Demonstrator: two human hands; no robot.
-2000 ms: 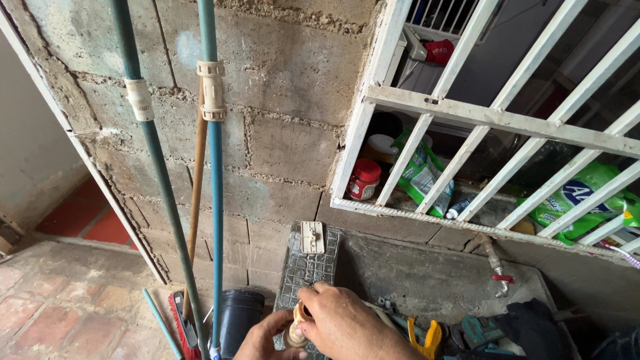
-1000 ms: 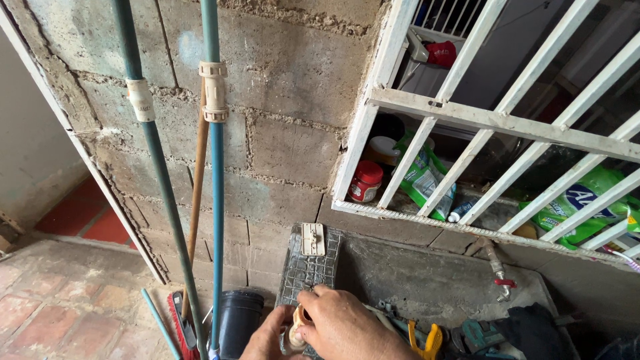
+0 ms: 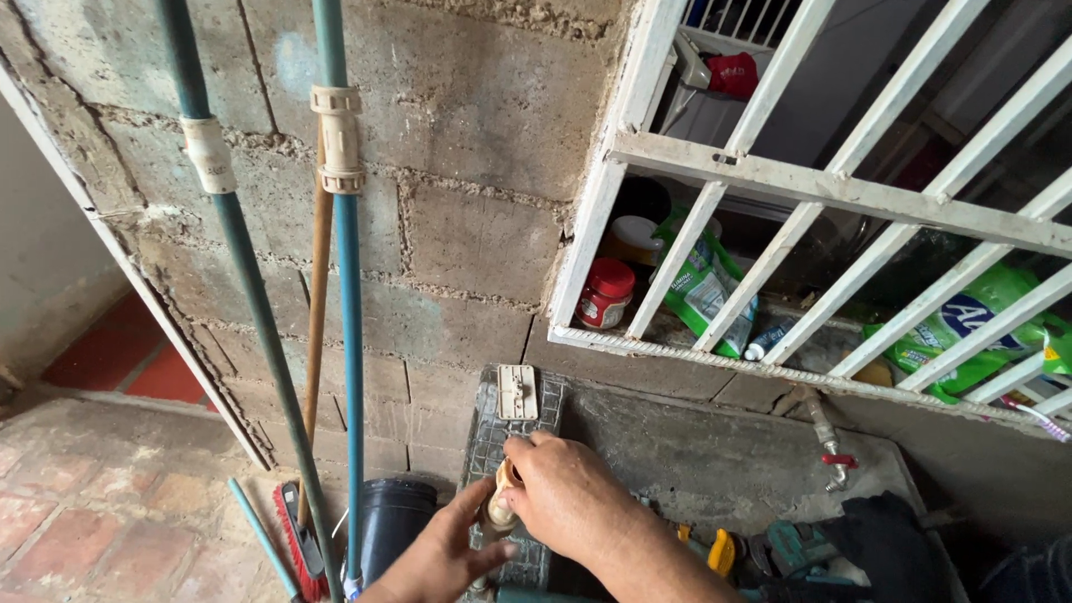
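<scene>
At the bottom middle, my right hand point(image 3: 569, 494) grips the upper ring of a cream plastic pipe fitting point(image 3: 501, 512). My left hand point(image 3: 456, 536) is at the fitting's left side, its thumb and fingers apart; whether it touches the fitting is hard to tell. Both hands are over a tiled ledge point(image 3: 553, 402), where a beige rectangular plate point(image 3: 517, 392) lies just beyond them. Two similar cream couplings, one on the green pipe point(image 3: 208, 155) and one on the blue pipe point(image 3: 337, 138), stand against the block wall at the left.
A concrete sink point(image 3: 703, 444) with a red-handled tap point(image 3: 837, 461) extends right, holding tools and a dark cloth point(image 3: 888, 544). White window bars point(image 3: 804, 184) are above, with a red-lidded jar point(image 3: 605, 293) behind. A black bucket point(image 3: 394, 523) and red broom point(image 3: 293, 536) stand at the lower left.
My left hand's fingers have spread from around the fitting, while my right hand remains on its top.
</scene>
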